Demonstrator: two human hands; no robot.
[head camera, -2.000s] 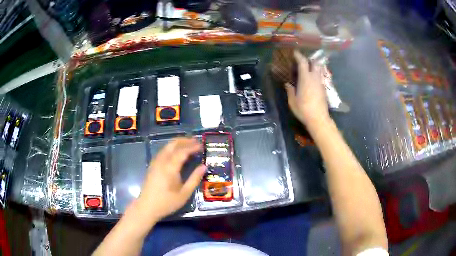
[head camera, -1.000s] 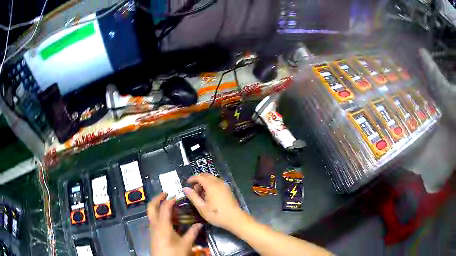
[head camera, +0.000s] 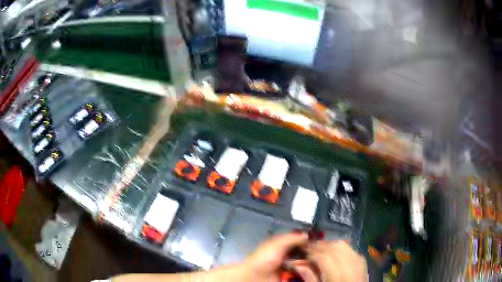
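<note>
My left hand (head camera: 271, 254) and my right hand (head camera: 342, 263) are together at the bottom centre, blurred, with fingers closed around a red-edged phone (head camera: 297, 269). The fingers hide most of it. The clear-grey compartment tray (head camera: 205, 217) lies behind them. Its upper row holds a phone with an orange block (head camera: 188, 168), two white-filmed phones with orange blocks (head camera: 231, 165) (head camera: 273, 172), a white card (head camera: 304, 205) and a black keypad phone (head camera: 344, 202). A white-filmed phone with a red block (head camera: 162, 213) lies at the lower left.
Blurred batteries (head camera: 393, 256) lie right of the tray. A white scanner (head camera: 418, 206) and stacked filled trays (head camera: 478, 242) are farther right. A monitor (head camera: 275, 27) stands behind. Another tray with phones (head camera: 49, 132) is at the far left.
The view has swung left, bringing the far-left tray into sight. The right hand first reached to the batteries, then came back to the left hand. Both hands now close around the phone.
</note>
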